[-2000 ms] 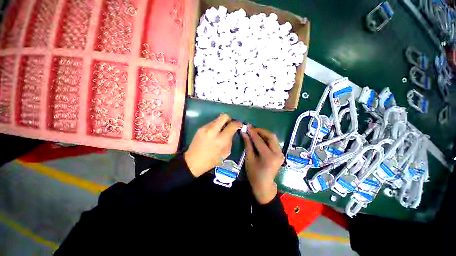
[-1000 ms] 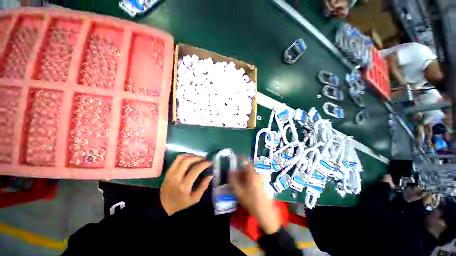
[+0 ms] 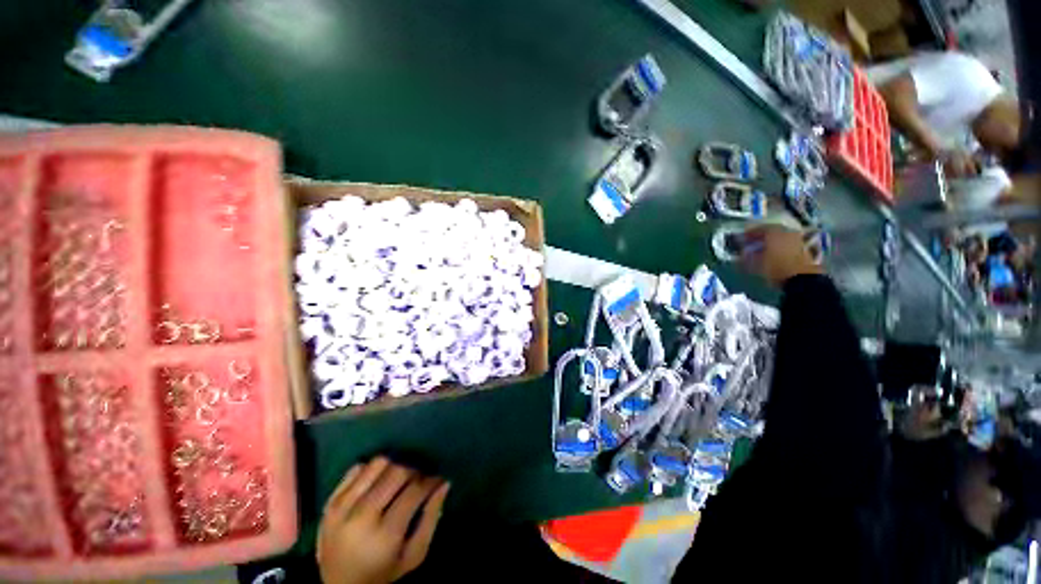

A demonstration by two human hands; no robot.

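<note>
My right hand (image 3: 783,253) is stretched out across the green bench. It covers the blue-banded end of a loop-shaped piece (image 3: 726,242); its fingertips are blurred, so I cannot tell whether they grip it. My left hand (image 3: 379,527) is at the near bench edge, between the tray and the loop pile, empty with fingers slightly apart. A pile of grey-white loops with blue bands (image 3: 685,382) lies beside my right sleeve, which hides part of it. Single loops (image 3: 626,179) lie beyond the box.
An open cardboard box (image 3: 539,331) heaped with white collars is left of the pile. A pink compartment tray (image 3: 280,342) with thin rings is at the far left. Another loop (image 3: 105,43) lies top left. A person in white (image 3: 953,103) works beyond a second red tray (image 3: 868,143).
My right hand has left the loop it held near my left hand and reached far forward right. An additional loop lies beyond the box. My left hand is now empty and lower. The view has shifted.
</note>
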